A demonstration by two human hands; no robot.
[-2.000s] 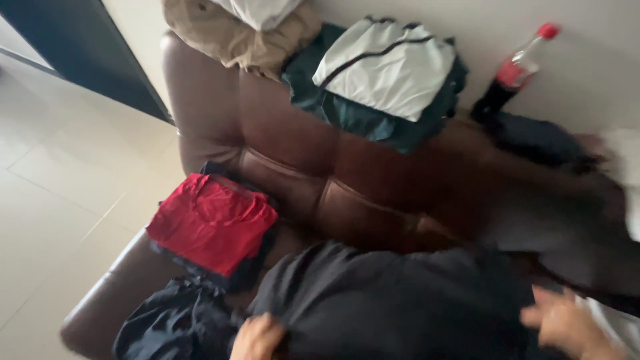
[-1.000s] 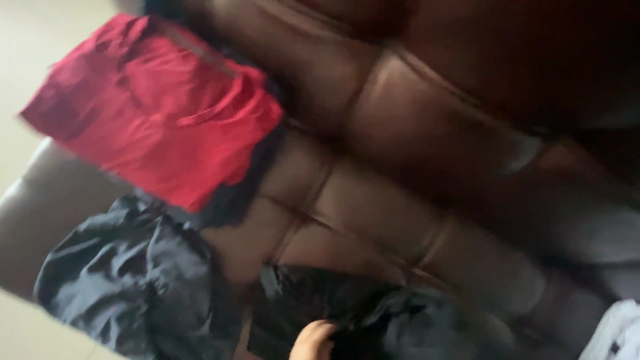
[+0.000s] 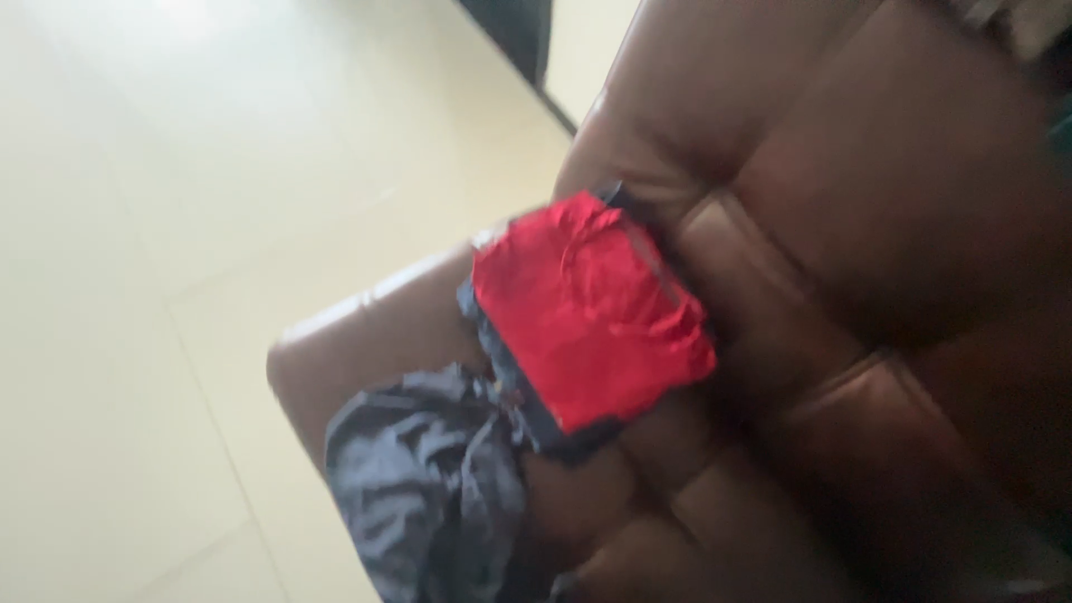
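Neither my left hand nor my right hand shows in the head view now. A folded red cloth [image 3: 590,314] lies on top of a dark blue folded cloth [image 3: 553,440] on the sofa seat. Just below and left of that pile, a crumpled dark grey cloth [image 3: 423,486] rests near the seat's outer edge. The picture is blurred, so the kind of garment cannot be told.
The brown tufted leather sofa [image 3: 804,377] fills the right side, its backrest rising at the upper right. Pale tiled floor [image 3: 167,209] lies to the left. A dark panel [image 3: 515,38] stands beyond the sofa's end.
Both hands showed two seconds ago on a black cloth, and one hand showed a second ago; none shows now. The view has swung left toward the sofa's end.
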